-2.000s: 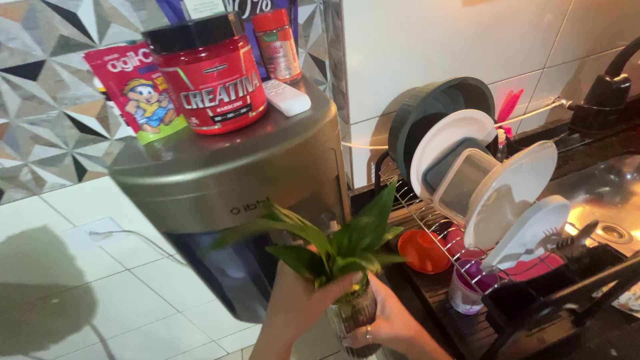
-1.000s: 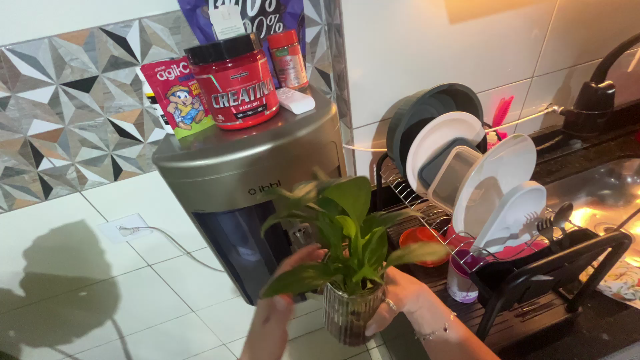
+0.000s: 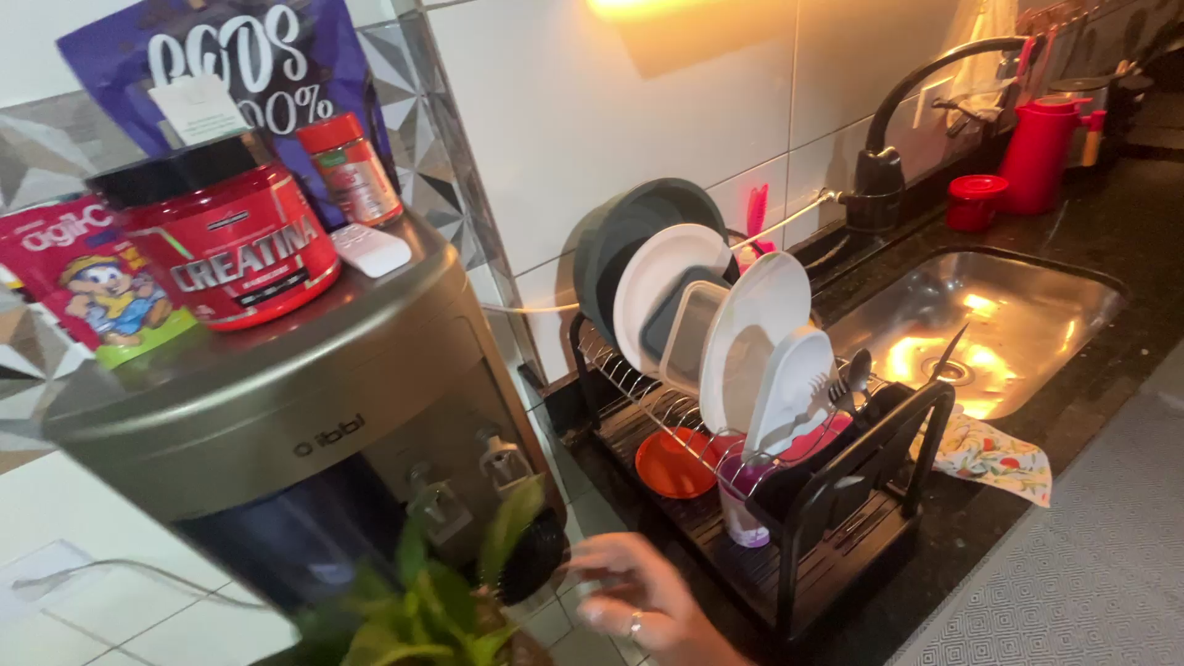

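Note:
A leafy green plant [image 3: 435, 601] stands at the bottom centre-left, its leaves blurred and its glass holder out of sight below. My right hand [image 3: 643, 601], with a ring on one finger, is right of the plant, fingers bent and apart, holding nothing. Close to its fingertips is a round black part [image 3: 532, 560] on the side of the water dispenser [image 3: 268, 407]. The dispenser's two taps [image 3: 504, 462] show behind the leaves. My left hand is not visible.
On the dispenser stand a creatine tub [image 3: 240, 254], pouches, a red-capped jar [image 3: 351, 171] and a white remote-like object [image 3: 372, 250]. Right of it, a dish rack [image 3: 795, 555] holds plates and cutlery. Farther right are a steel sink [image 3: 1008, 314], a black faucet [image 3: 879, 166] and a patterned cloth [image 3: 990, 458].
My right hand has let go of the plant's ribbed glass and is now apart from it. My left hand, beside the plant before, has gone out of view. The view has swung right.

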